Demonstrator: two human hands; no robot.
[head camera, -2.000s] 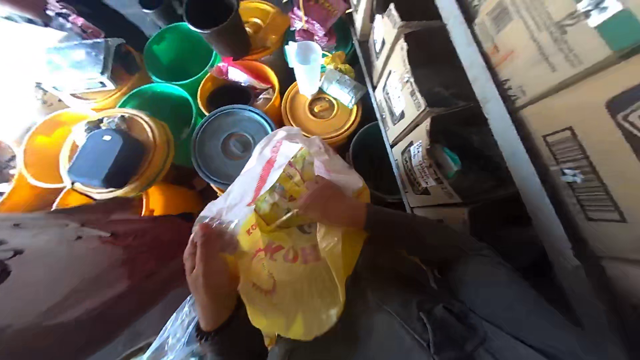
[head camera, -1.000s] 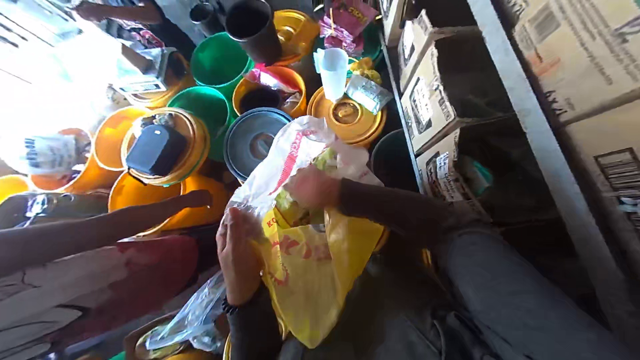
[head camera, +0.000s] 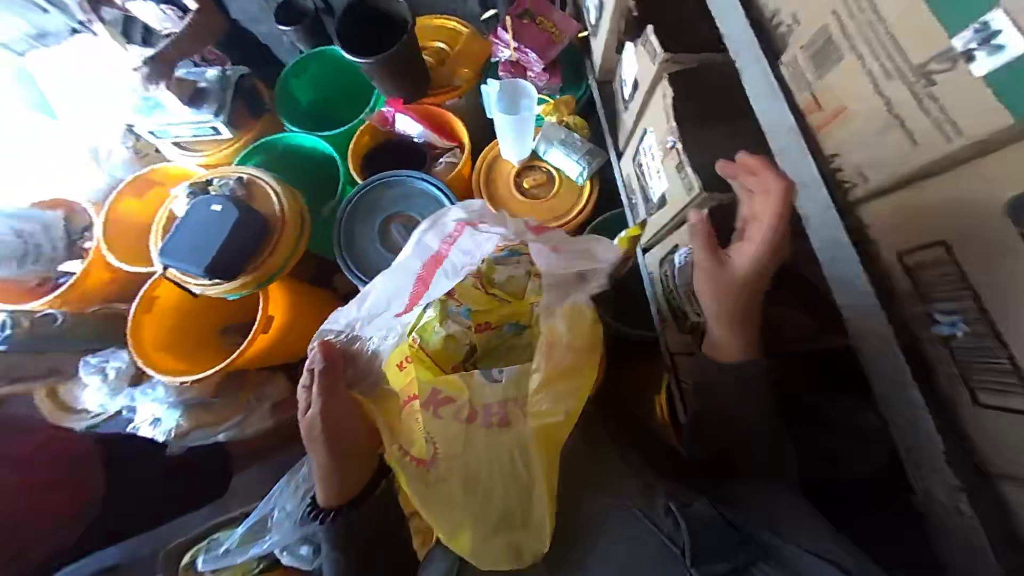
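Note:
A yellow and white plastic bag (head camera: 488, 432) with red print stands upright before me, its mouth gaping. Crumpled yellow printed wrappers or packets (head camera: 496, 308) fill its top. My left hand (head camera: 340, 420) lies against the bag's left side, fingers pointing up; whether it grips the plastic cannot be told. Over to the right of the bag, my right hand (head camera: 744, 248) is raised in front of the cardboard boxes, fingers apart and holding nothing. A small yellow piece (head camera: 630, 237) shows between the bag and that hand.
Beyond the bag are a grey lidded bucket (head camera: 392, 228), an orange lidded bucket (head camera: 534, 186) with a plastic jug (head camera: 514, 120), green buckets (head camera: 328, 92) and an orange bucket (head camera: 196, 328). Cardboard boxes (head camera: 652, 160) line a metal rail (head camera: 832, 240) at right. Another person's arm (head camera: 188, 40) shows upper left.
My right hand has come out of the bag's mouth and moved right, with its fingers spread. The other person's arm that reached in at left a second ago is gone from over the orange bucket.

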